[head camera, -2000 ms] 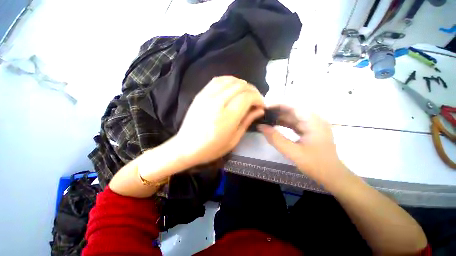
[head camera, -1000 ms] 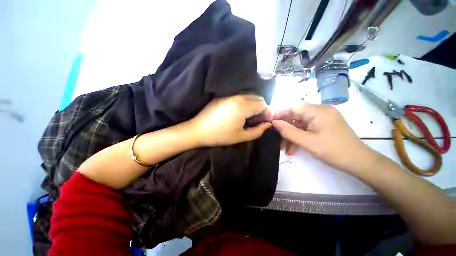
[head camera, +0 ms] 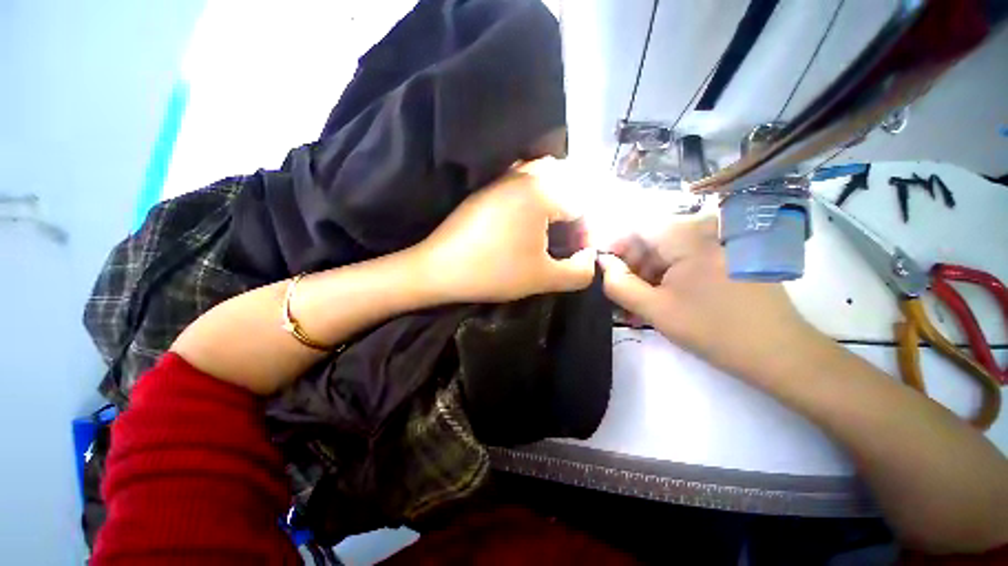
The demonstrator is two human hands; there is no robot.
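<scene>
A black lining (head camera: 453, 100) and plaid fabric (head camera: 166, 260) lie bunched on the left of the table and over its front edge. My left hand (head camera: 508, 238) lies on the lining and pinches its right edge between thumb and fingertips. My right hand (head camera: 685, 282) pinches the same edge from the right, fingertips almost touching the left ones. Both hands are just below the needle area of the sewing machine (head camera: 663, 155). Bright glare hides the needle and some fingertips.
A blue-grey ribbed knob (head camera: 765, 238) stands above my right wrist. Scissors (head camera: 906, 273) with red and orange handles lie right of it, small black pieces (head camera: 920, 194) behind them. A measuring scale (head camera: 663, 486) edges the table front. A blue bin (head camera: 86, 433) shows lower left.
The hands first brought the fabric edge to the needle area. Since the last earlier frame they have kept their pinch, and the machine head and knob appear larger and nearer.
</scene>
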